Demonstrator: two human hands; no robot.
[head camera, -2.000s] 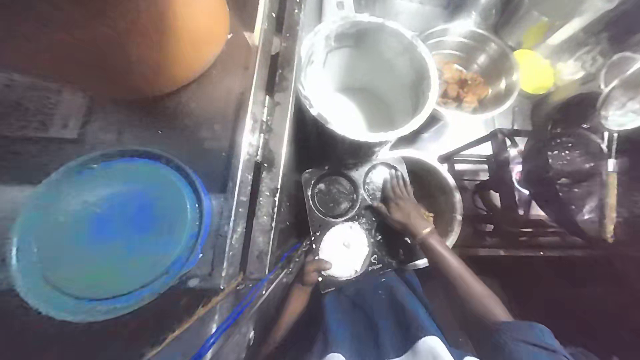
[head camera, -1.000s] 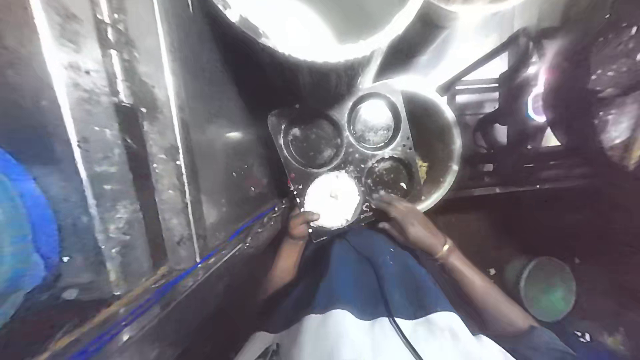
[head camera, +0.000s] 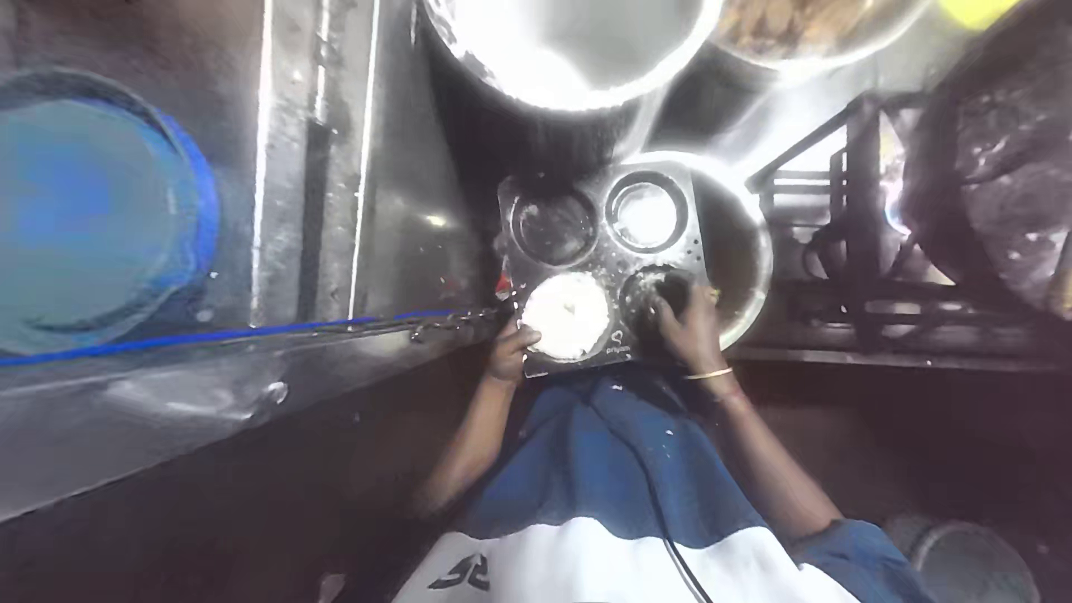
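Note:
A dark metal tray (head camera: 615, 260) with several round molds lies in front of my body, partly over a metal pot. White batter or dough (head camera: 567, 316) fills its near-left mold. My left hand (head camera: 509, 352) grips the tray's near-left edge, thumb on top beside the white filling. My right hand (head camera: 693, 328) reaches into the near-right mold (head camera: 649, 293), fingers down; whether it holds anything cannot be told. The far-left mold (head camera: 554, 226) looks dark inside. The far-right mold (head camera: 646, 215) shines brightly, so its content is unclear.
The metal pot (head camera: 758, 251) stands under the tray's right side. Beyond it are a large white-rimmed pot (head camera: 578, 96) and a bowl of brown pieces (head camera: 787, 25). A black metal frame (head camera: 863, 184) stands at right. A blue round lid or tub (head camera: 84, 209) rests on the left counter.
My right hand has moved from the far-right mold to the near-right one. My left hand stays at the tray's edge. The view has shifted.

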